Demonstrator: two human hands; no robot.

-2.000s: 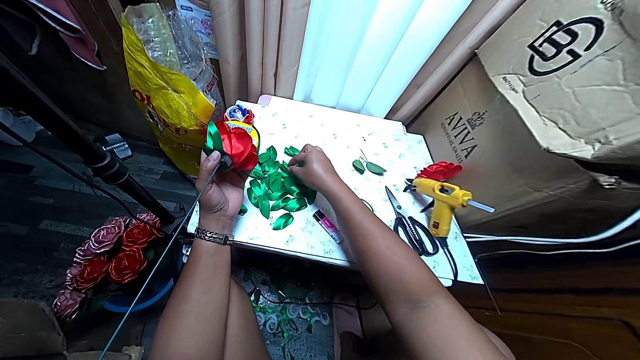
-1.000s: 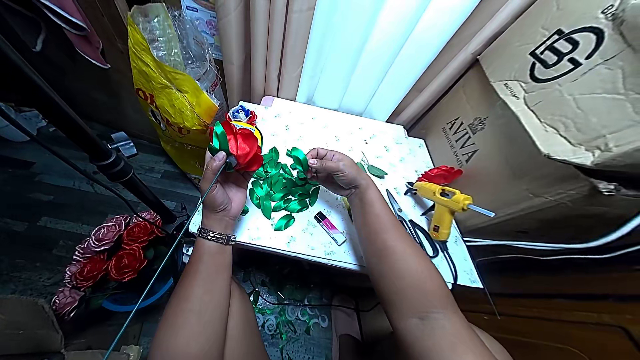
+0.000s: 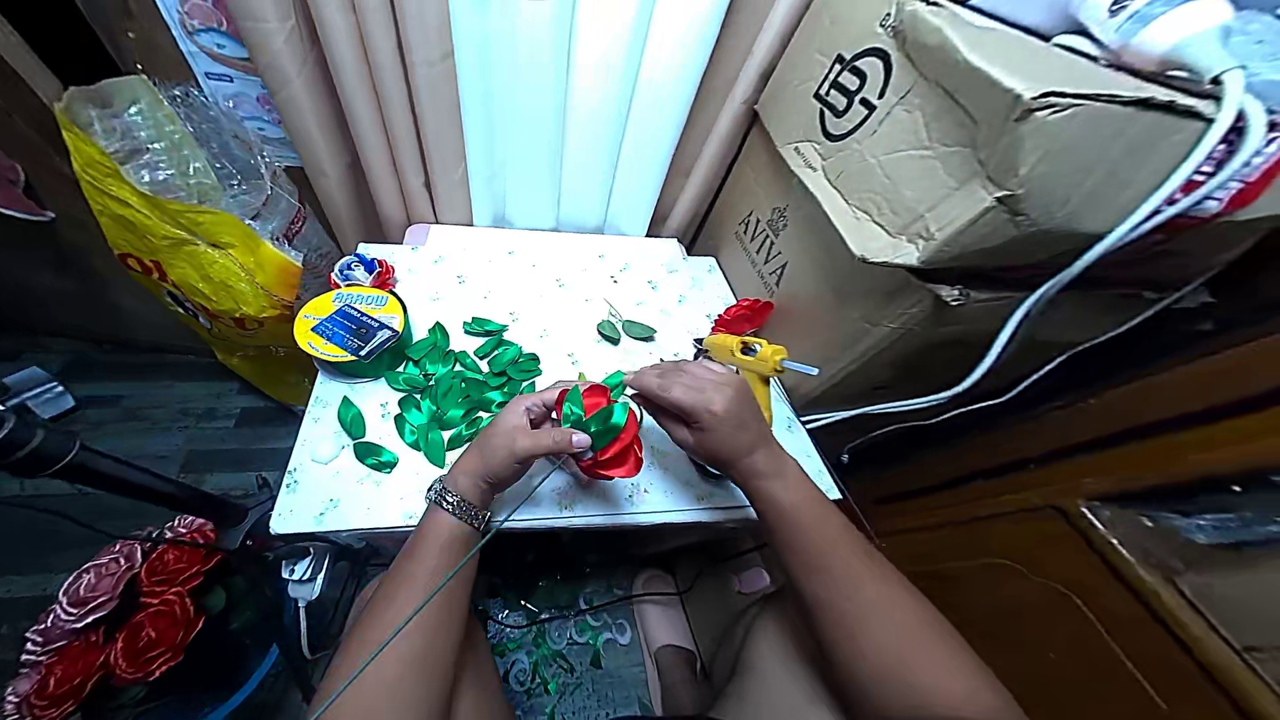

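Note:
My left hand (image 3: 520,440) grips a red satin ribbon rose (image 3: 615,455) at its base, with green ribbon leaves around it and its thin green stem running down toward me. My right hand (image 3: 700,405) pinches a green ribbon leaf (image 3: 615,383) at the rose's upper right edge. Left of the hands lies a pile of green ribbon leaves (image 3: 440,395). A yellow hot glue gun (image 3: 748,354) stands just beyond my right hand, near another red ribbon flower (image 3: 743,317). Two leaves on a thin stem (image 3: 625,330) lie behind the hands. The scissors are mostly hidden.
A ribbon spool (image 3: 350,325) and a blue, white and red ribbon flower (image 3: 362,271) stand at the left of the small table (image 3: 560,275). A yellow plastic bag (image 3: 200,270) is at the left, cardboard boxes (image 3: 850,220) at the right. Finished roses (image 3: 155,635) stand lower left.
The rose has moved right and down in my left hand, away from the spool, and its underside now faces up. My right hand has brought a green leaf from the pile to it.

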